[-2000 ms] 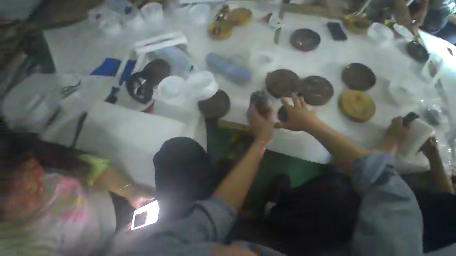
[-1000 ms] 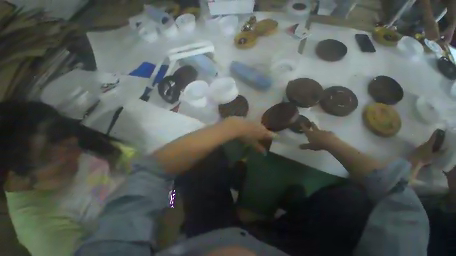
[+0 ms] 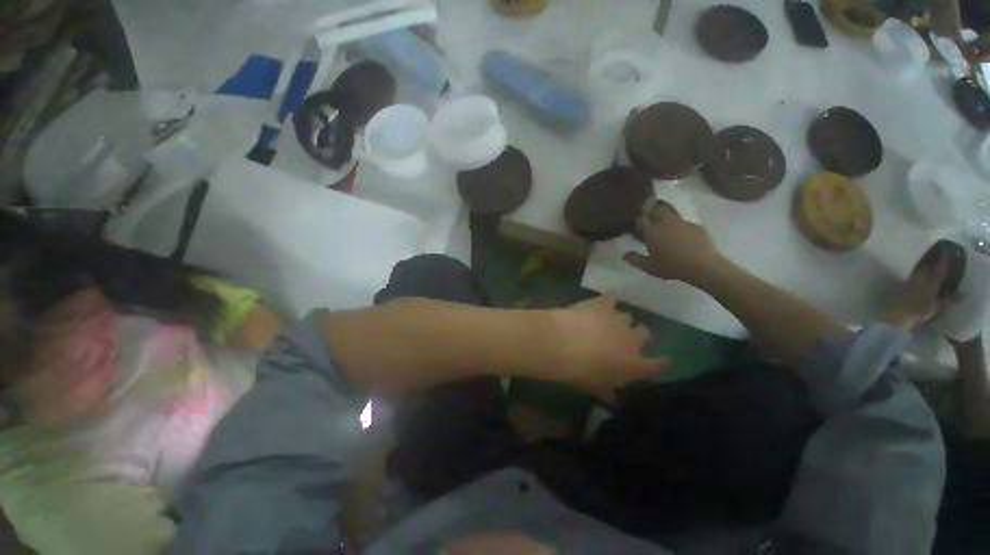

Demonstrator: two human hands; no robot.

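My left hand (image 3: 613, 347) is blurred, held above my lap in front of the table edge, with its fingers apart and nothing in it. My right hand (image 3: 678, 249) is over the table's front edge, thumb spread from the fingers. Its fingertips are at the right rim of a dark brown disc (image 3: 606, 203); a small dark round piece there is mostly hidden by the fingers. Two more brown discs (image 3: 668, 140) lie just behind, side by side, the other one (image 3: 744, 164) to the right. A yellow disc (image 3: 833, 211) lies further right.
Two white tubs (image 3: 468, 131), another brown disc (image 3: 495, 180) and pale blue oblong cases (image 3: 535, 89) are left and behind. A white frame (image 3: 375, 22) and blue pieces (image 3: 251, 78) lie far left. People sit on both sides; a hand (image 3: 923, 293) at right holds a dark object.
My left hand was at the brown disc and has come back over my lap, empty. The disc now rests near my right fingers. The view has shifted.
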